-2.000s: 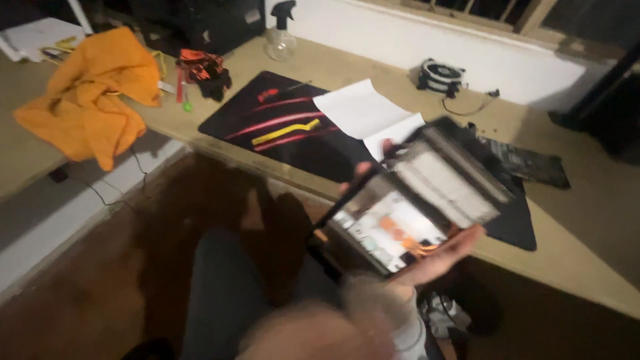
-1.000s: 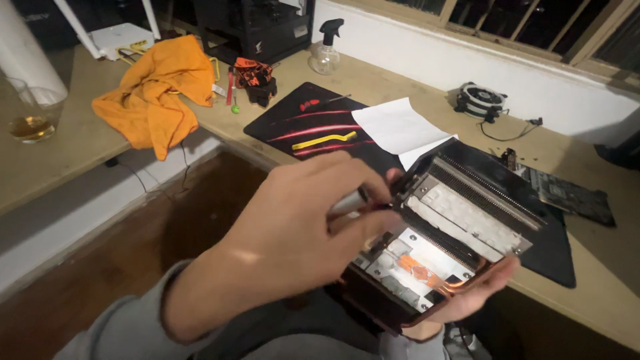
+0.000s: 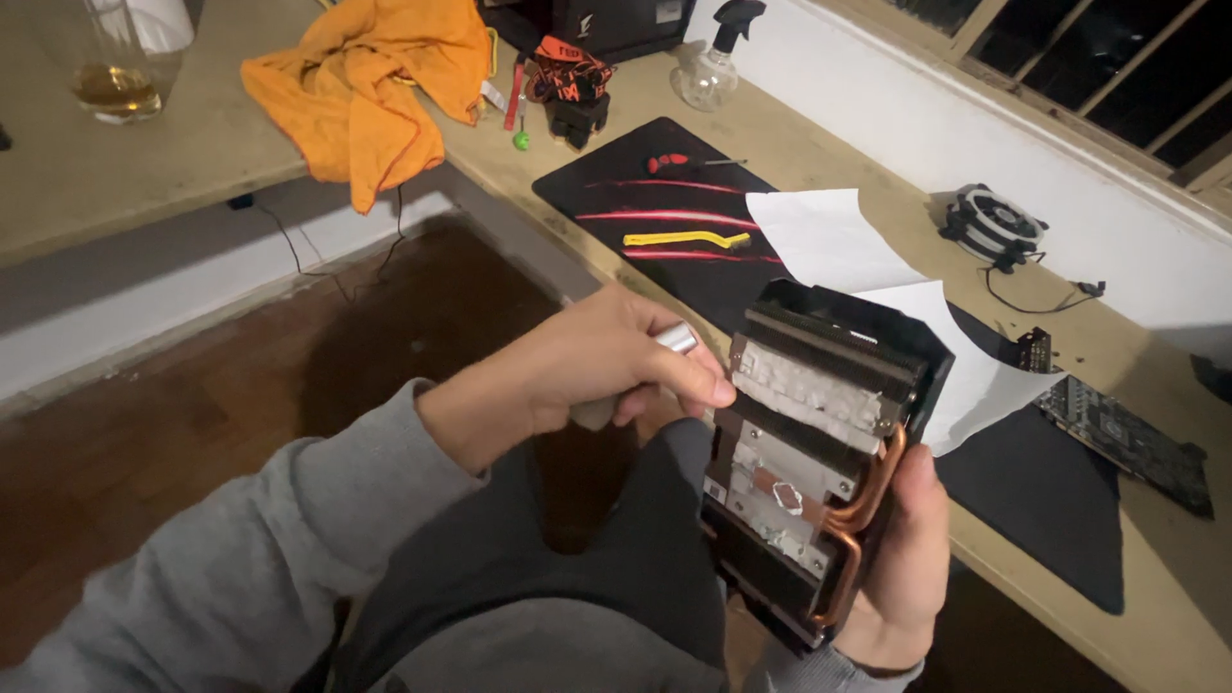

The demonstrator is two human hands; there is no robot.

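Note:
My left hand (image 3: 616,371) holds a small silver cylindrical object (image 3: 677,338), most of it hidden in the fingers. Its thumb and fingertips are at the left edge of a graphics card cooler (image 3: 789,452), which my right hand (image 3: 905,568) grips from the right side and below. The cooler is tilted, its inner side facing me: dark fins, copper heat pipes (image 3: 852,568), a pale, lumpy thermal pad (image 3: 808,390) across the upper part, and grey residue around a bare copper patch (image 3: 787,496). A greyish thing shows below my left hand, too unclear to name.
On the desk lie a black mat (image 3: 1039,510), white paper (image 3: 847,236), a yellow brush (image 3: 683,239), a red-handled screwdriver (image 3: 674,164), a fan (image 3: 991,223) and a circuit board (image 3: 1126,433). Farther left are an orange cloth (image 3: 375,87), a spray bottle (image 3: 712,72) and a glass (image 3: 117,91).
My left hand has moved off the front of the cooler to its left edge, still holding the silver object. The inner side of the cooler is less covered now. My right hand keeps its hold.

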